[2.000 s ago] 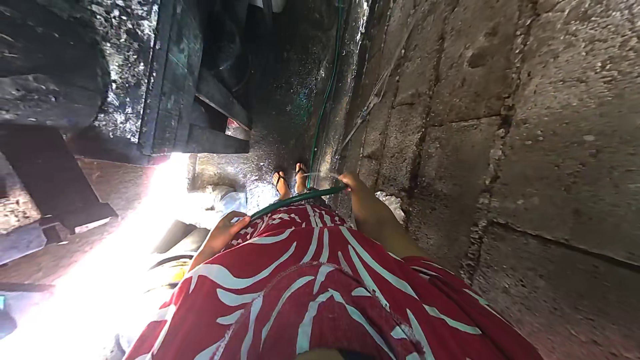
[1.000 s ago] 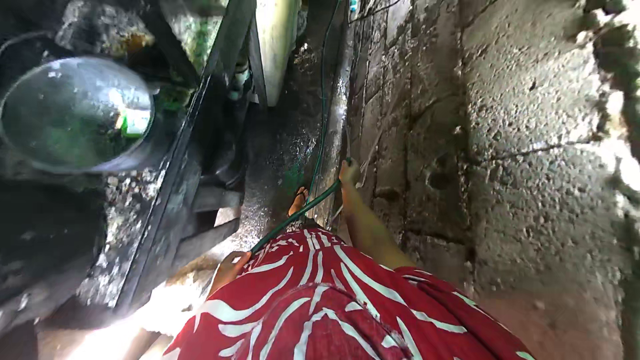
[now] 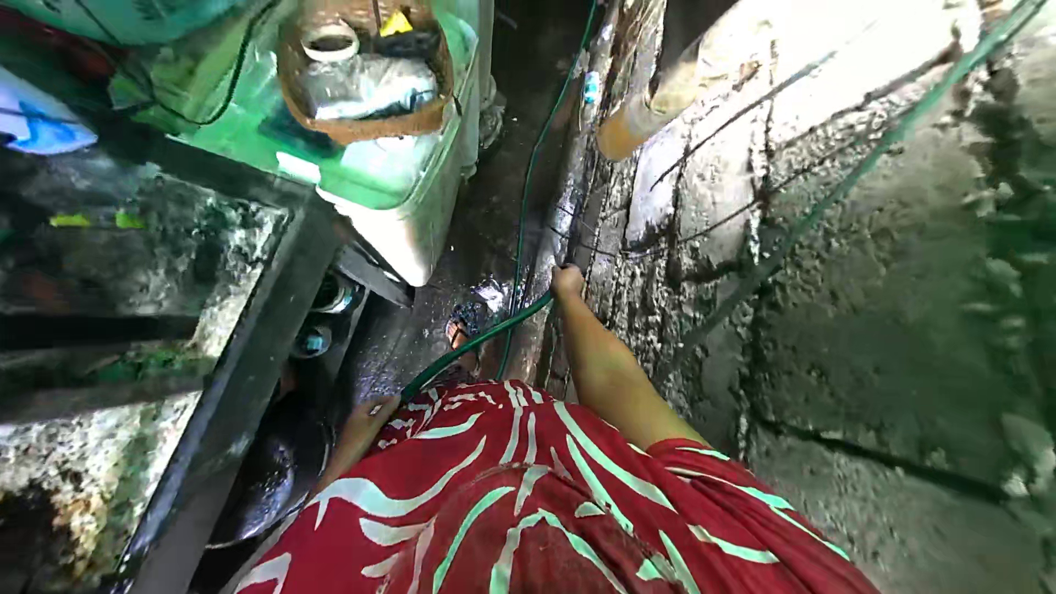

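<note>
A green hose (image 3: 472, 342) runs in a curve across the front of my red patterned garment. My left hand (image 3: 375, 412) is closed around its lower end, near my waist on the left. Farther forward, my right hand (image 3: 568, 282) grips the same hose beside the block wall, with the arm stretched out. Below the hose one foot in a sandal (image 3: 464, 323) shows on the wet floor; the other foot is hidden. More green hose (image 3: 528, 190) lies along the floor, running away ahead of me.
On the left stand a dark wooden frame (image 3: 247, 355) and a large pale green container (image 3: 396, 186) with a brown box (image 3: 363, 128) on it. A rough block wall (image 3: 866, 330) rises on the right, with a pipe (image 3: 660, 103) beside it. The narrow wet floor (image 3: 487, 223) runs between.
The view has moved forward along the passage, bringing the green container and brown box into sight. Both hands have kept hold of the hose.
</note>
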